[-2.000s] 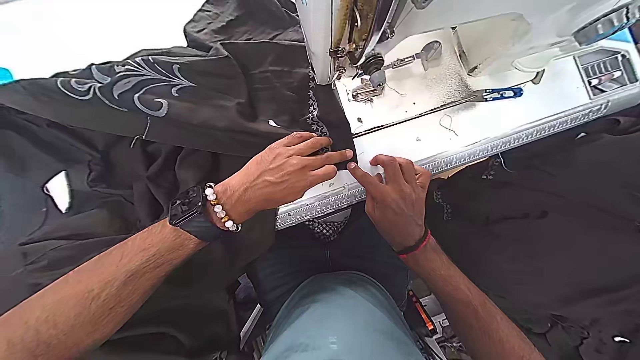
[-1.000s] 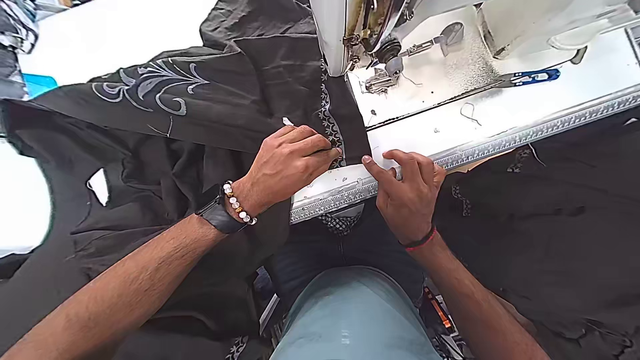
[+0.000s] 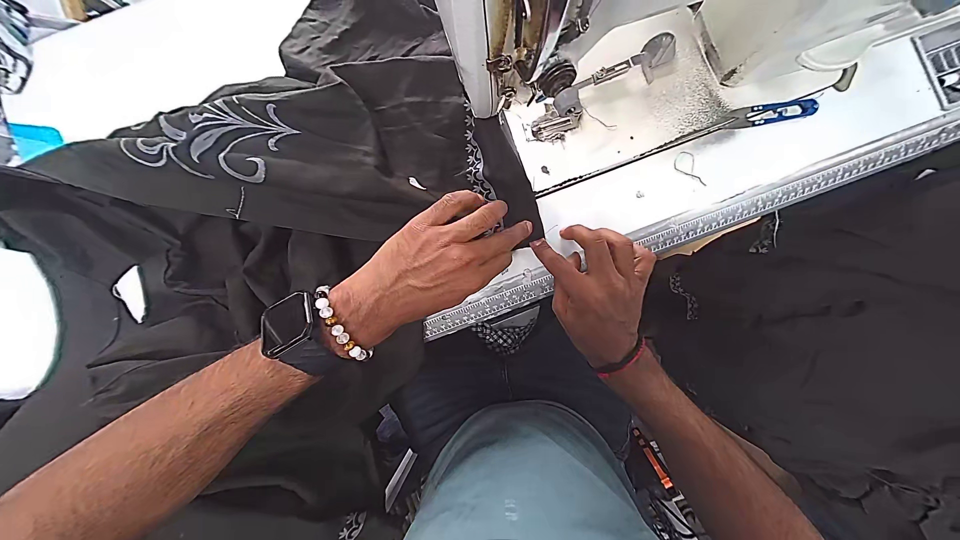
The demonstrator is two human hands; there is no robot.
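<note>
Black fabric (image 3: 337,150) with grey scroll embroidery (image 3: 217,142) lies over the left part of the sewing machine bed. A patterned trim (image 3: 480,161) runs along it near its right edge. My left hand (image 3: 435,262), with a watch and bead bracelet at the wrist, rests on this edge, fingers spread over the trim's near end. My right hand (image 3: 600,289) is beside it, index fingertip at the fabric's corner and the other fingers curled over the white bed. Whether either hand pinches the cloth cannot be told. The presser foot (image 3: 555,124) stands beyond the fabric's right edge.
Blue thread snips (image 3: 784,112) lie on the machine bed, right of the presser foot. Loose thread (image 3: 688,168) lies nearer. A measuring scale (image 3: 750,214) lines the front edge. More black fabric (image 3: 817,330) hangs at the right. A white surface (image 3: 150,52) is at the back left.
Over the last second my left hand's fingers have spread and come closer to my right index fingertip at the fabric's corner. The fabric stays under my left hand.
</note>
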